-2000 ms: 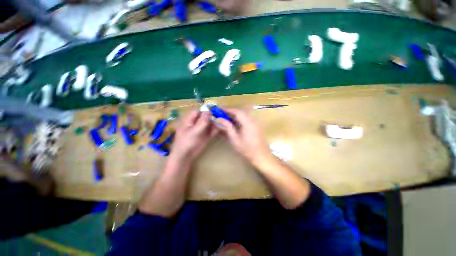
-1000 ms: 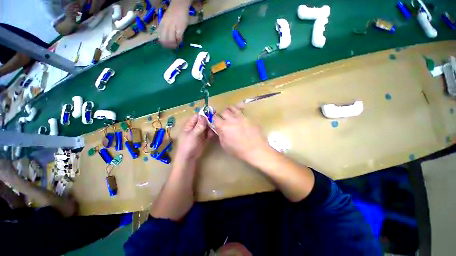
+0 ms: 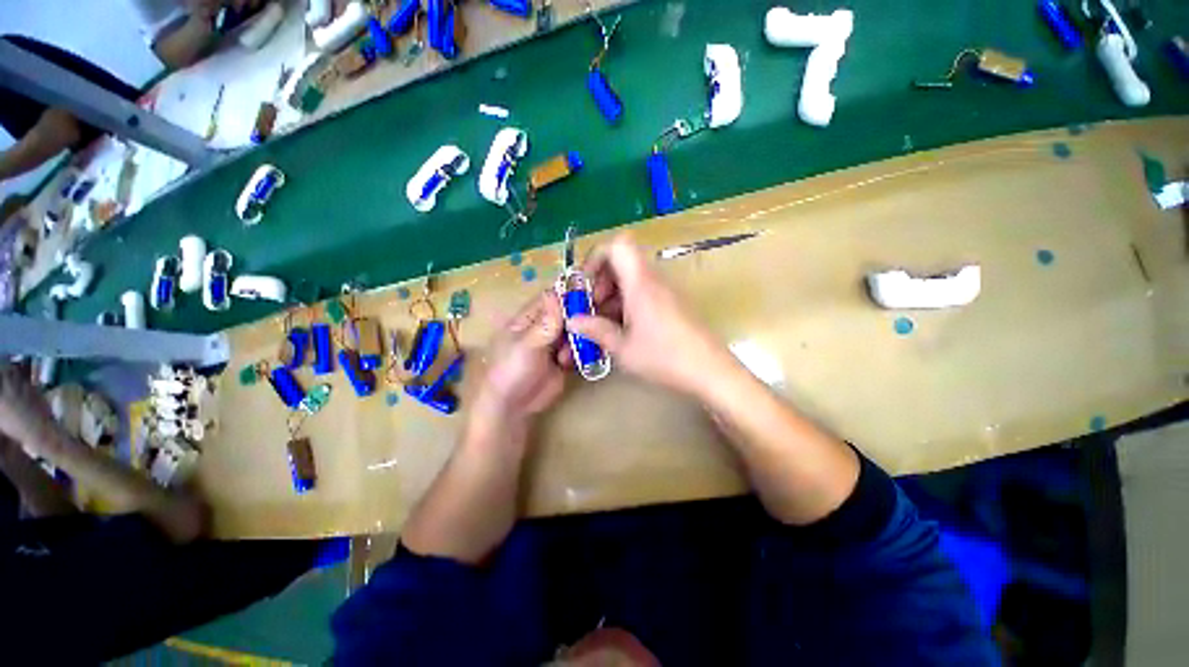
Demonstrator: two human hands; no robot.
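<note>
A white housing shell (image 3: 595, 366) with a blue battery cell (image 3: 578, 302) inside is held upright between my hands over the bench's middle. A thin wired piece sticks up from its top end. My left hand (image 3: 527, 358) grips the shell from its left side. My right hand (image 3: 639, 319) is on its right side, with fingers at the cell and the upper end. Some fingertips are hidden behind the shell.
Battery-and-board assemblies (image 3: 352, 373) lie at left on the bench (image 3: 808, 404). Tweezers (image 3: 708, 244) and an empty shell (image 3: 926, 287) lie to the right. The green conveyor belt (image 3: 365, 156) beyond carries shells and cells. Another person's arm (image 3: 91, 469) is at far left.
The held shell now stands more upright and shows more of the blue cell. My right hand has moved up along it. The other person's hand over the belt has gone from view.
</note>
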